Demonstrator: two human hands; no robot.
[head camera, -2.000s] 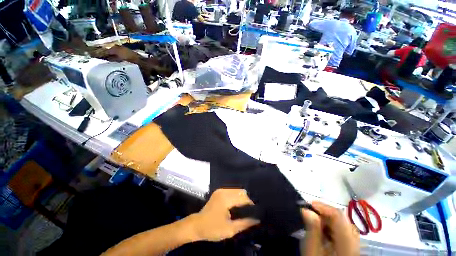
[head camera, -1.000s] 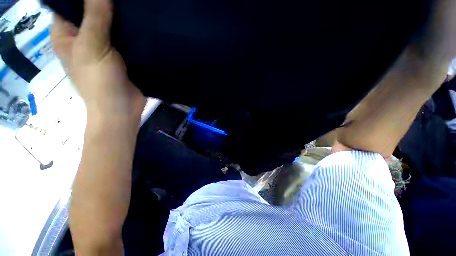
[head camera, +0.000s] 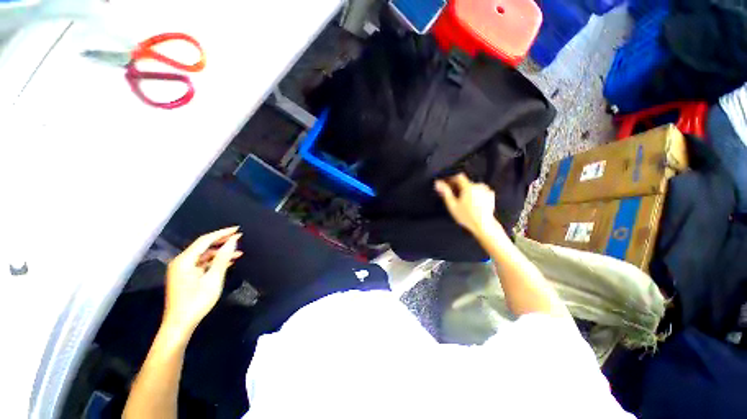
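Note:
A large pile of black garments (head camera: 459, 123) lies over a blue basket (head camera: 337, 172), right of the table. My right hand (head camera: 468, 203) is at the front of this pile with its fingers bent; whether they pinch cloth I cannot tell. My left hand (head camera: 203, 274) hangs beside the table edge over dark cloth, its fingers loosely bent and nothing visible in them. Scissors with red and orange-red handles (head camera: 138, 69) lie on the white machine table (head camera: 106, 172).
A red stool (head camera: 491, 24) stands behind the pile. Taped brown cartons (head camera: 602, 196) and a pale greenish cloth bundle (head camera: 581, 282) are at right. A blue bin (head camera: 635, 74) with dark cloth is at upper right. A small grey piece (head camera: 18, 268) lies on the table.
The view has turned toward the floor at the right. The big black cloth raised between both hands is no longer held up. The left hand has let go, and the right hand is down at the pile.

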